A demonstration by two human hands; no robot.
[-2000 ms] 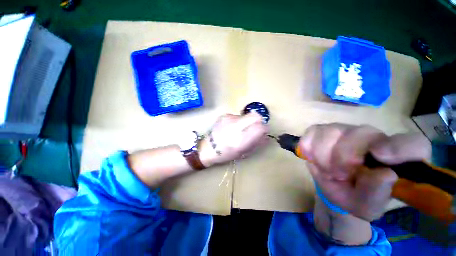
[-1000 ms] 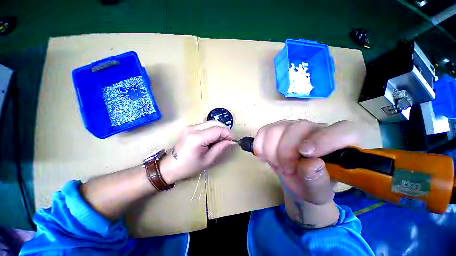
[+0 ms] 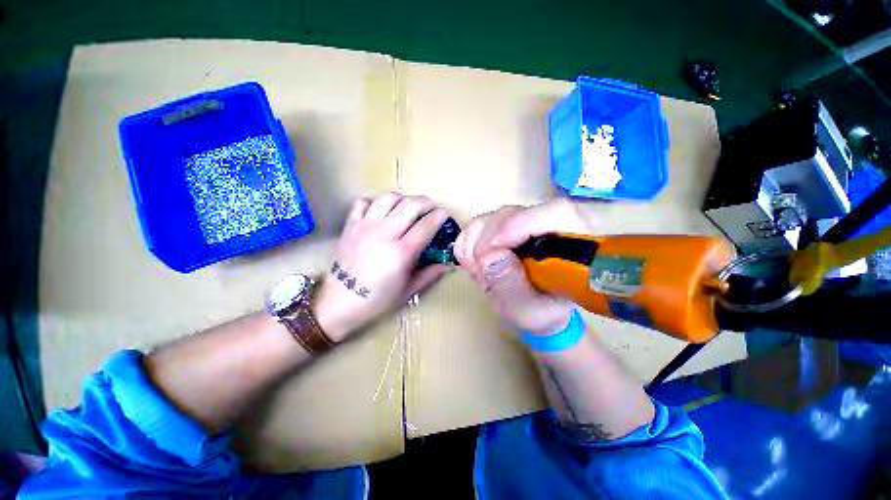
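Observation:
The round black electronic unit (image 3: 442,242) is near the cardboard's centre seam, partly hidden by my hands. My left hand (image 3: 384,256) grips it from the left, fingers around its edge. My right hand (image 3: 518,264) is closed around the front of the orange electric screwdriver (image 3: 635,280), which lies nearly level and points left at the unit. The bit's tip is hidden by my fingers, so I cannot tell whether it touches a screw.
On the cardboard sheet (image 3: 488,98) stand the screw bin (image 3: 156,195) at left and the white-parts bin (image 3: 633,146) at right. A metal-fronted box (image 3: 772,186) is at the right. A dark unit (image 3: 701,76) lies on the green surface beyond. A yellow strap (image 3: 830,266) is behind the screwdriver.
My left hand has moved from the screwdriver's bit onto the black unit. The screwdriver's tip has moved left to the unit, and its rear end now shows with the ring and yellow strap.

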